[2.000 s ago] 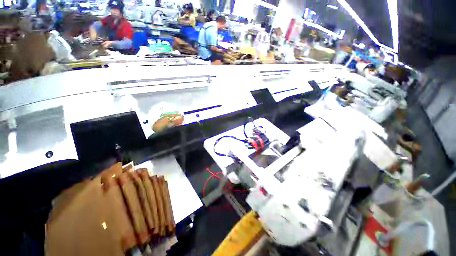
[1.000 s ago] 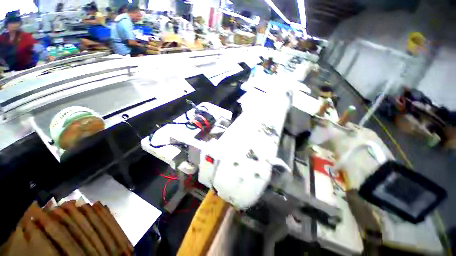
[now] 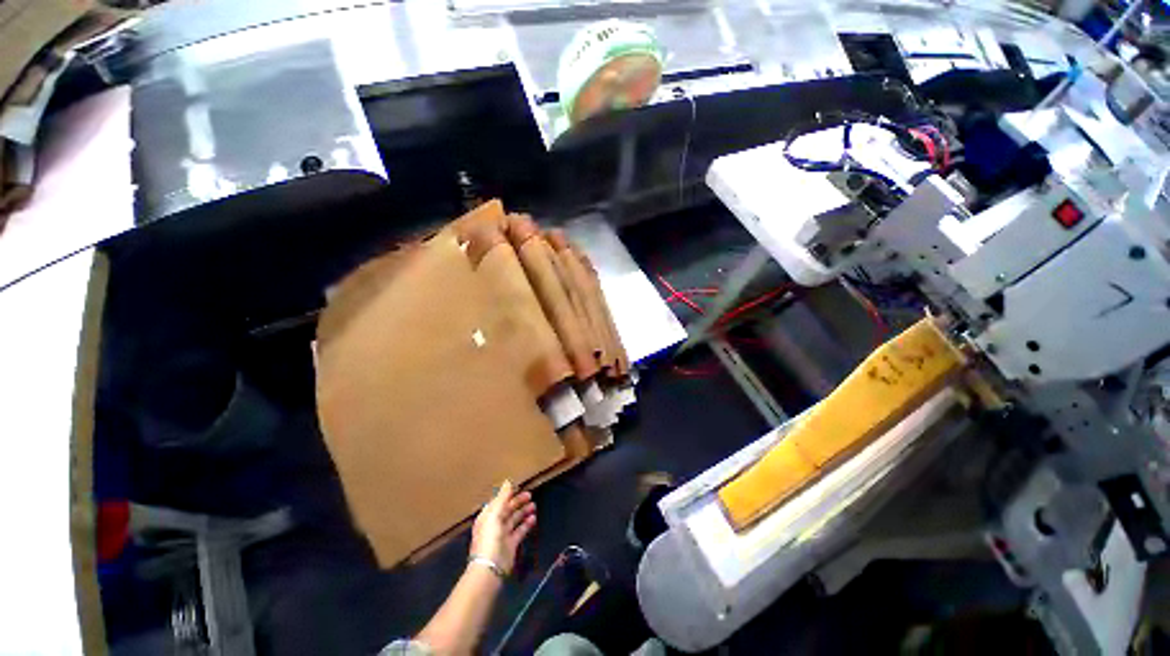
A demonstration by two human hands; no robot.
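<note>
A stack of brown work pieces (image 3: 423, 385) lies left of the machine, with a flat sheet on top and a row of rolled brown edges on its right side. My left hand (image 3: 504, 528) is at the stack's lower edge, fingers apart, with the fingertips near or at the edge; contact is unclear. My right hand is not in view. The yellow template (image 3: 840, 429) lies lengthwise on the white rounded arm bed (image 3: 686, 583), its upper end at the machine head (image 3: 1071, 288).
A round roll with a pale green rim (image 3: 613, 71) sits on the long table behind. A white sheet or board (image 3: 629, 288) shows beside the stack. Red wires (image 3: 731, 308) hang beneath the white side plate (image 3: 783, 205). A white table edge (image 3: 87, 385) is at far left.
The view has swung left and down. The stack and arm bed now show more fully, and my left hand has come into view at the stack. The control screen has left the picture.
</note>
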